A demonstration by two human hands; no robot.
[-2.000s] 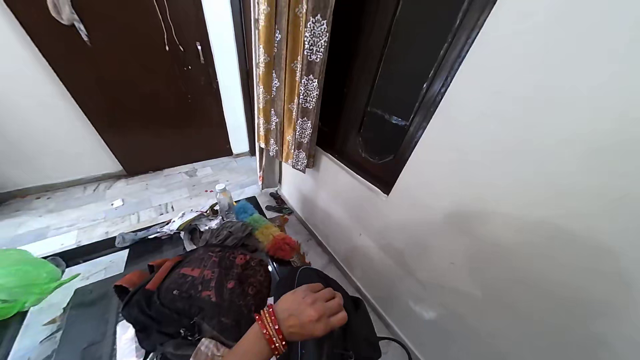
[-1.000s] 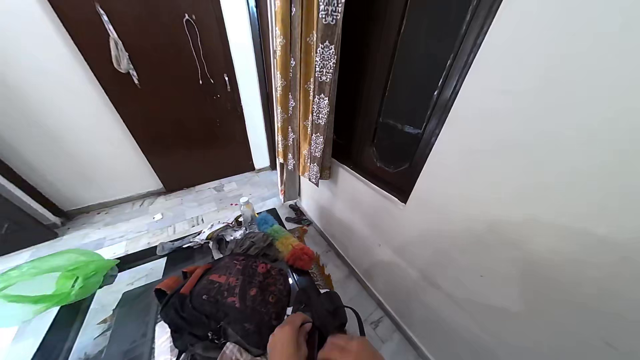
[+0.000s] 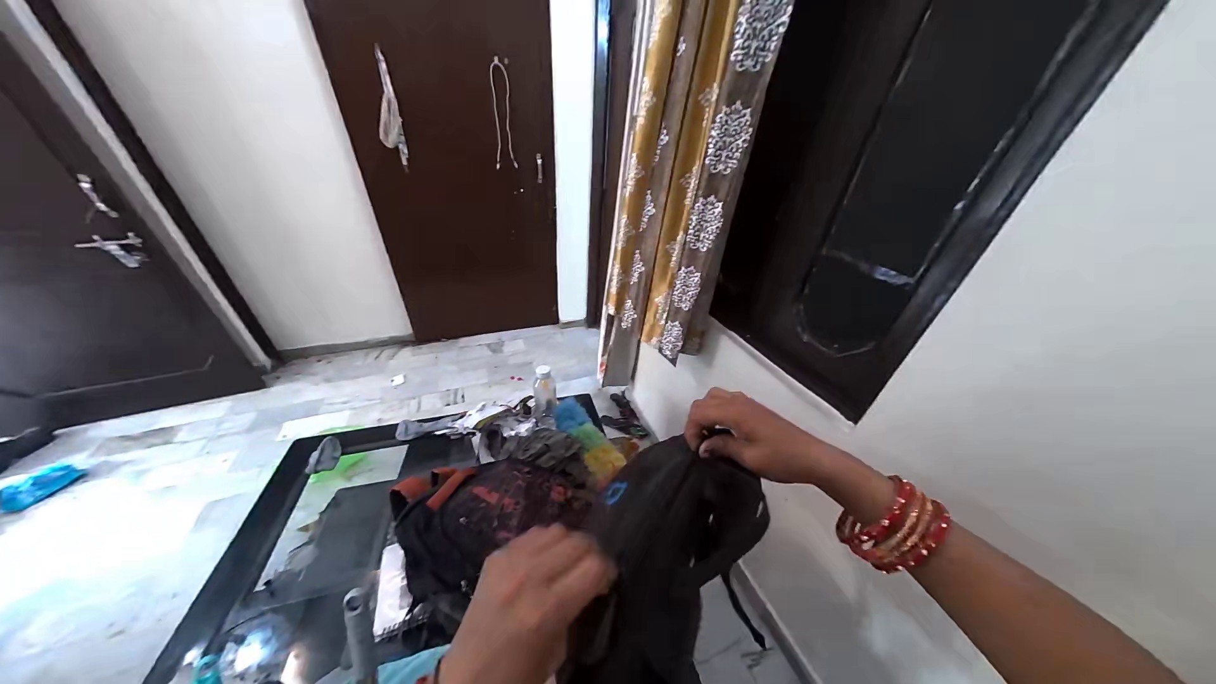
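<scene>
A black backpack [image 3: 655, 532] with a small blue mark is held up between my two hands at the near end of a glass-topped table. My right hand [image 3: 746, 437], with red and gold bangles at the wrist, grips the top of it. My left hand [image 3: 537, 589] is at its left side, blurred, its fingertips hard to make out. Behind and left of it lies a dark bag with a red pattern [image 3: 503, 499] and orange-brown straps. Past that are a grey cloth [image 3: 546, 451], a rainbow-coloured duster [image 3: 594, 446] and a clear bottle [image 3: 544, 391].
The black-framed glass table [image 3: 256, 522] bears a spiral notebook [image 3: 391, 589] and a grey tube-like object [image 3: 359, 622]. The white wall [image 3: 1026, 456] and a patterned curtain [image 3: 703, 218] are on the right. Shoes [image 3: 624, 415] lie by the wall, and a blue plastic bag [image 3: 40, 486] on the floor.
The black backpack has been lifted and stands higher, my right hand at its top. The green plastic bag seen at the left earlier is no longer there. The view has swung left.
</scene>
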